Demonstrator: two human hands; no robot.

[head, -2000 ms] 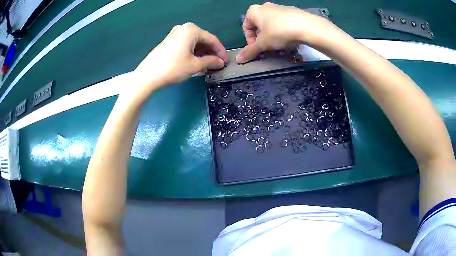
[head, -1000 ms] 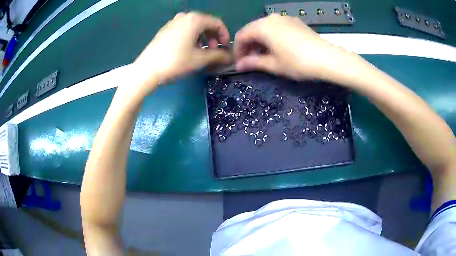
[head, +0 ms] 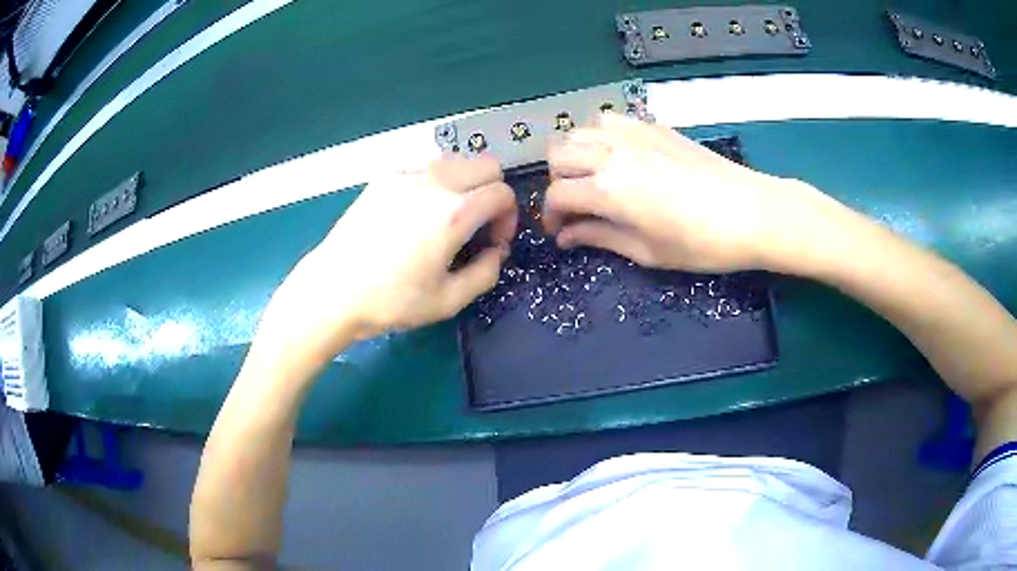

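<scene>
A flat grey bar (head: 540,126) with a row of round studs lies across the white strip, just above the parts tray. The shallow black parts tray (head: 625,383) holds many tiny dark, shiny rings (head: 563,303). My left hand (head: 429,240) is over the tray's upper left corner, fingers bent towards the thumb. My right hand (head: 625,195) is over the tray's upper middle, fingertips pointing left near the rings and just below the bar. Whether either hand pinches a ring is hidden by the fingers and too small to tell.
More four-stud bars lie on the green belt: one (head: 714,34) behind, one (head: 940,44) at far right, and several at left, the nearest (head: 114,203). The white strip (head: 848,98) runs between belt and glossy green bench (head: 201,323). A white ribbed object (head: 22,355) stands at the bench's left end.
Both hands have come down from above the tray to over its rings. The bar beneath them is now uncovered. The bars on the belt have shifted right.
</scene>
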